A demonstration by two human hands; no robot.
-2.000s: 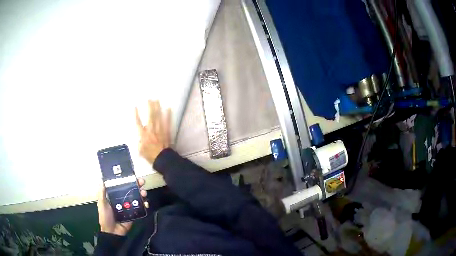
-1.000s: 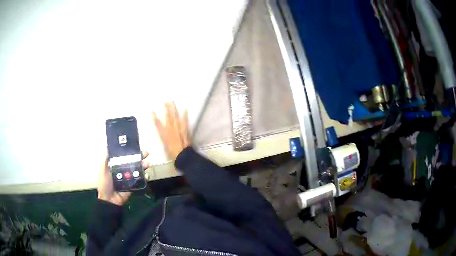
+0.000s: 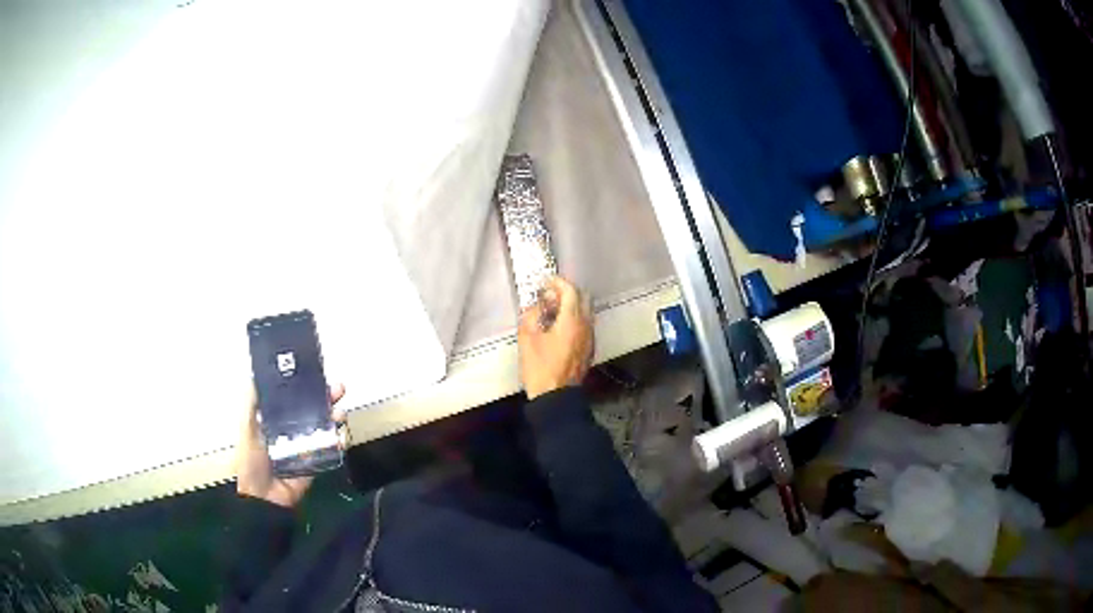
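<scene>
My left hand (image 3: 269, 449) holds an upright black smartphone (image 3: 291, 389) with a lit screen, over the table's front edge. My right hand (image 3: 555, 339) is closed around the near end of a shiny, mottled wrapped bar (image 3: 525, 228). The bar lies on grey-brown fabric (image 3: 584, 180); its near end is hidden by my fingers. White marker paper (image 3: 204, 216) covers the table to the left, its slanted edge beside the bar.
A silvery rail (image 3: 671, 192) crosses the table end, with a white motor-like housing (image 3: 796, 341) at its near end. Blue cloth (image 3: 767, 108) lies beyond it. The cream table edge (image 3: 408, 410) runs across the front. White scraps (image 3: 941, 509) lie on the floor at right.
My right hand has moved right, from flat on the white paper to a hold on the bar's near end. The paper's corner shows a fold beside it. My left hand still holds the phone.
</scene>
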